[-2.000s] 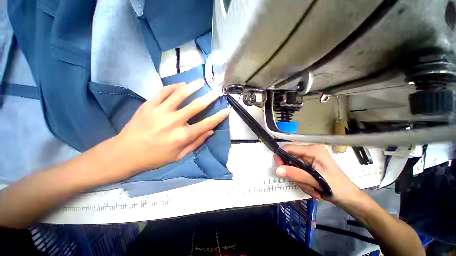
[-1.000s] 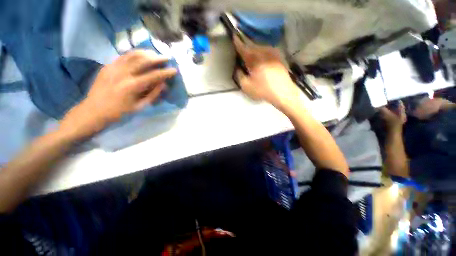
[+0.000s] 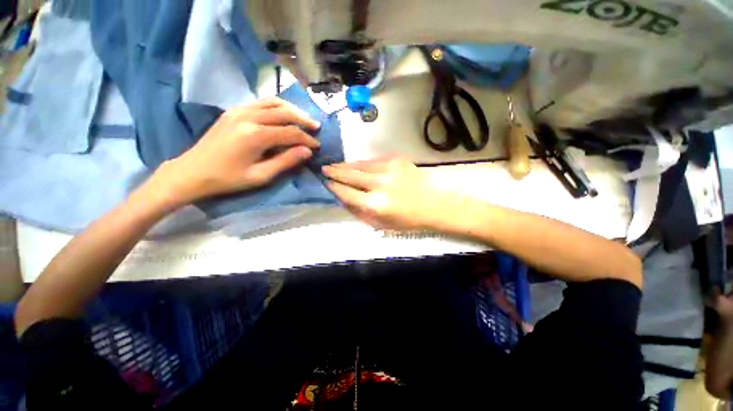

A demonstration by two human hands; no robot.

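Blue garment panels (image 3: 153, 104), darker on one face and paler on the other, lie left of the needle area and run under my hands. My left hand (image 3: 249, 148) lies over the cloth, fingertips pressing it just in front of the presser foot (image 3: 325, 84). My right hand (image 3: 382, 193) holds the cloth's right edge between thumb and fingers, close to my left fingertips. The blue knob (image 3: 358, 98) is beside the needle area. The needle itself cannot be made out.
Black scissors (image 3: 455, 120) lie right of the needle, before a blue scrap (image 3: 490, 66). A wooden-handled awl (image 3: 518, 151) and dark slim tools (image 3: 563, 164) lie further right. The machine head (image 3: 498, 24) is above. Blue crates (image 3: 137, 349) stand below the table edge. Part of a person shows far right.
My right hand has put the black scissors down on the machine bed and moved left to the cloth edge. My left hand stays on the cloth. The camera view has shifted.
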